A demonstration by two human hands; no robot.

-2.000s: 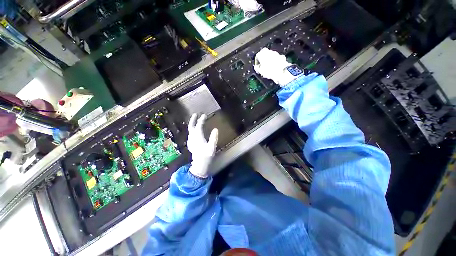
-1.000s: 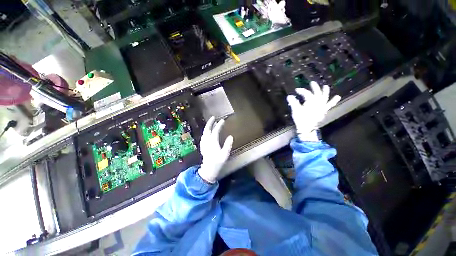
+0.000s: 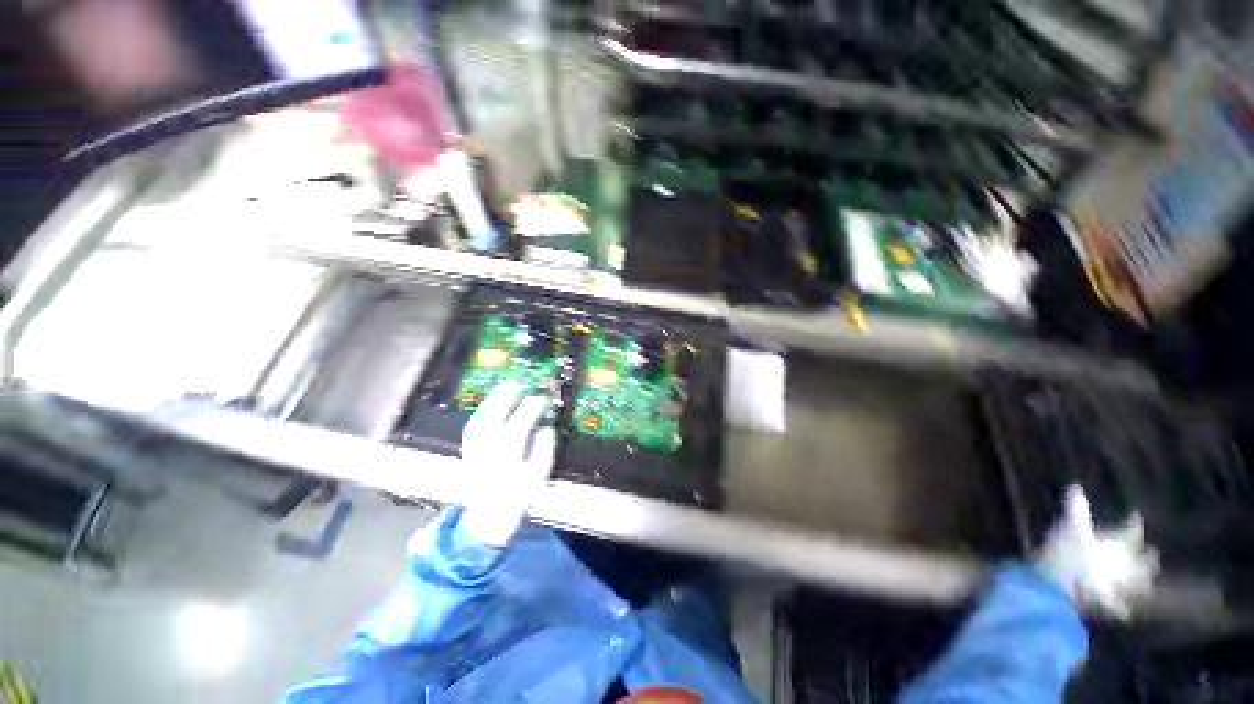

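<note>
Two green circuit boards [image 3: 627,392] sit side by side in a black carrier [image 3: 646,475] on the conveyor, in front of me. My left hand [image 3: 506,451], in a white glove, is over the carrier's near edge, its fingertips at the lower part of the left board; it holds nothing that I can see. My right hand [image 3: 1100,553], gloved and blurred, is at the far right by the near edge of a dark covered carrier [image 3: 1121,440]; its fingers look spread. Whether it touches that carrier is unclear.
A white card [image 3: 756,389] lies on the conveyor right of the carrier. Beyond the rail [image 3: 908,334] are black trays [image 3: 674,237], a sample board [image 3: 908,257] on a white base and a control button box [image 3: 552,220]. Dark bins are at the lower right.
The view has swung left and is blurred. My left hand has moved from beside the white card to the left board. My right hand remains near the covered carrier, now farther right in view.
</note>
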